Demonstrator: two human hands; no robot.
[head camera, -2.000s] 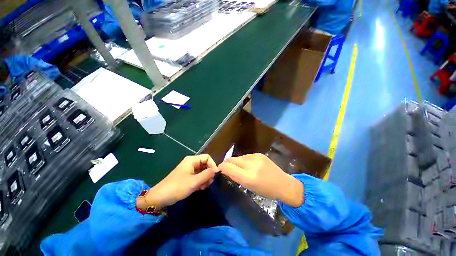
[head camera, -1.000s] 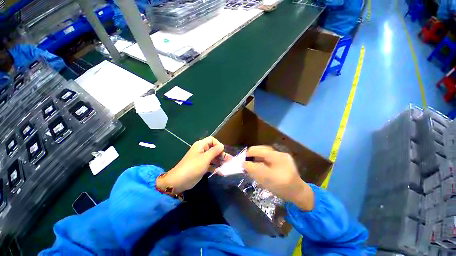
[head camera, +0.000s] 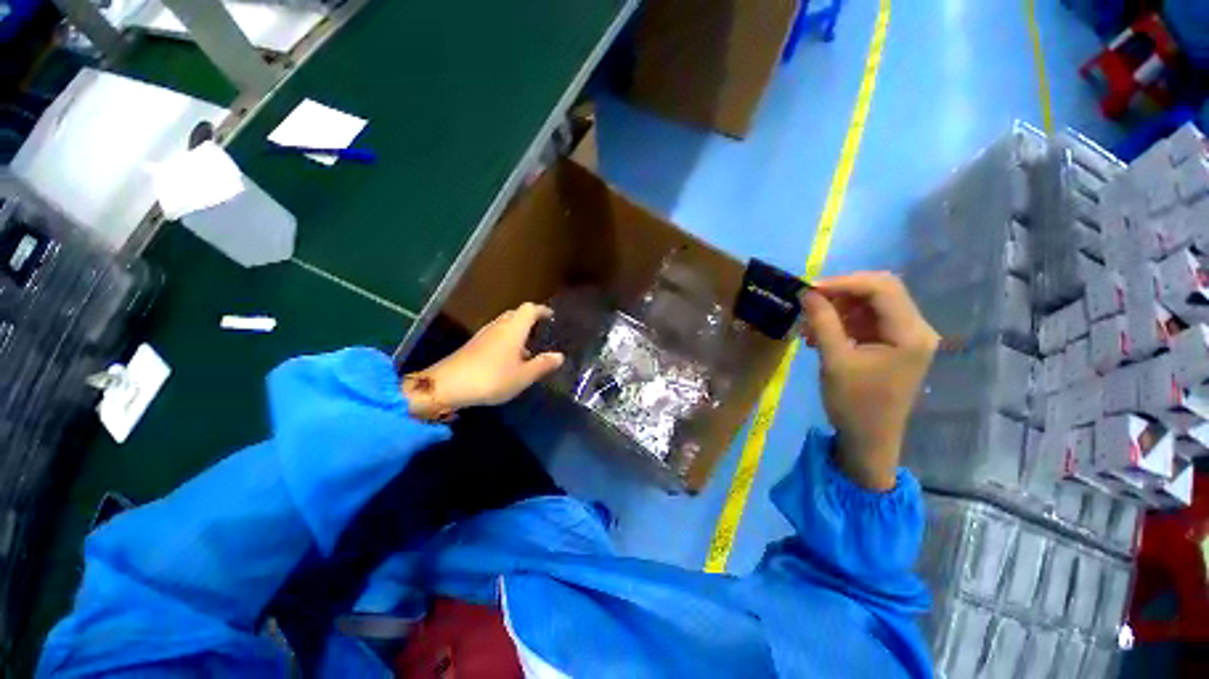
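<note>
My right hand (head camera: 868, 348) pinches a small black screen protective film (head camera: 770, 299) with faint pale print by its right edge, over the right rim of the carton. My left hand (head camera: 493, 361) is over the carton's left side, thumb and fingers apart, with nothing visible in it. The brown waste carton (head camera: 526, 261) stands open beside the bench, with clear and silvery scraps (head camera: 646, 385) inside.
The green bench (head camera: 385, 159) bears a white container (head camera: 241, 228), a blue pen (head camera: 325, 154) on white paper, a white stick (head camera: 248, 322) and a white card (head camera: 134, 393). Blister trays (head camera: 60, 398) stand at left. Stacked grey trays and white boxes (head camera: 1014, 385) stand at right. Another carton (head camera: 703, 60) is beyond.
The whitish piece between my hands is gone from view. My hands have moved apart, and my right hand now holds the black film out to the right. The view has turned downward and right.
</note>
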